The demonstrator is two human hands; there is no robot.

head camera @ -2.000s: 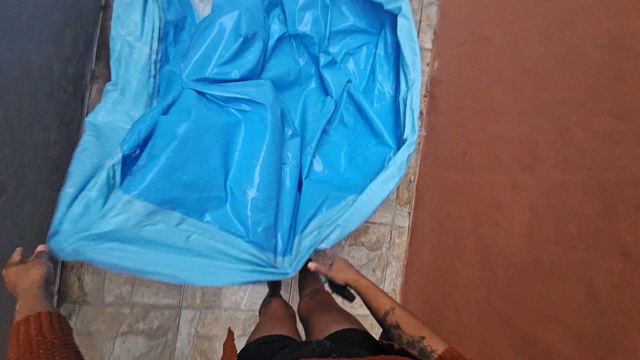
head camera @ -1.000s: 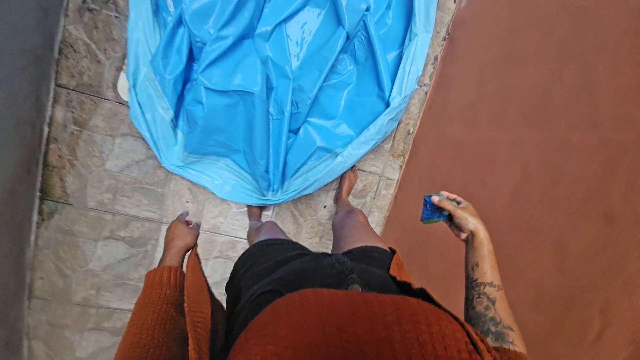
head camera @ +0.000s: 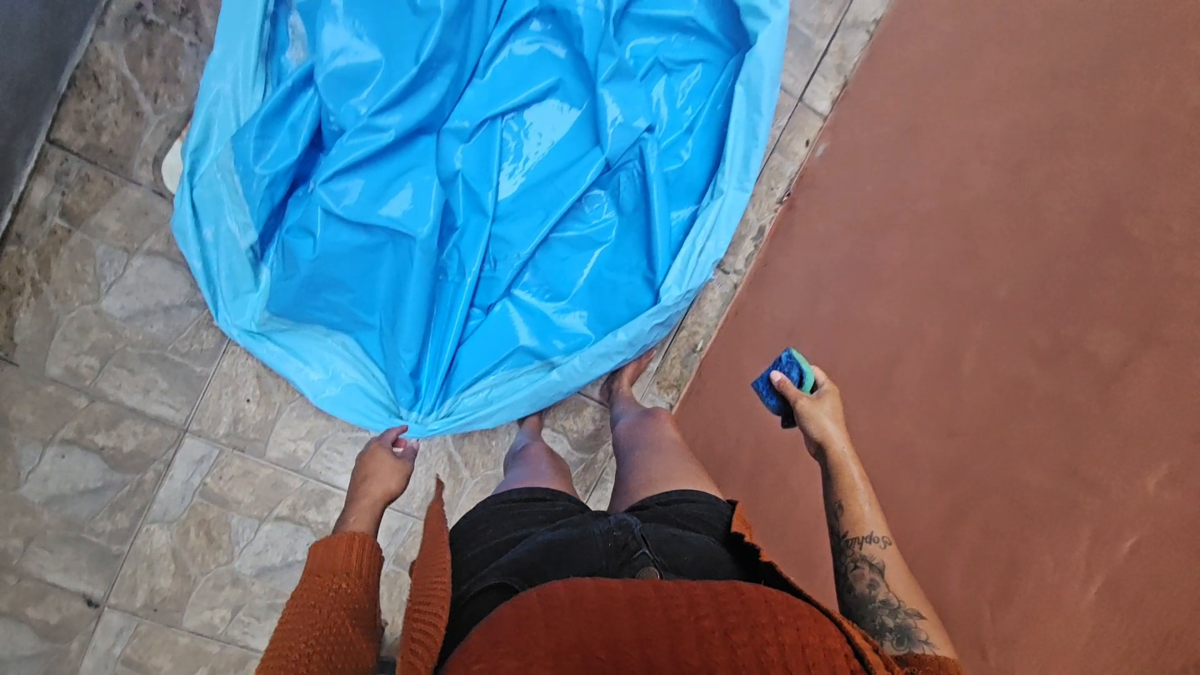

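A deflated blue plastic pool (head camera: pixel 525 225), wrinkled and glossy with a lighter blue rim, spreads over the upper middle of the view. My left hand (head camera: pixel 382 469) pinches the pool's near rim between thumb and fingers. Off to the right of the pool, my right hand (head camera: pixel 817 408) grips a blue and green scrubbing sponge (head camera: pixel 780 384) and touches nothing else. Something dark shows just under the sponge; what it is I cannot tell.
Stone-patterned floor tiles (head camera: pixel 141 450) lie under and left of the pool. A reddish-brown wall or surface (head camera: pixel 984 281) fills the right side. A dark grey surface (head camera: pixel 33 84) is at the upper left. My bare feet stand at the pool's near edge.
One second ago my left hand was apart from the pool; now it is on the near rim. The sponge remains in my right hand.
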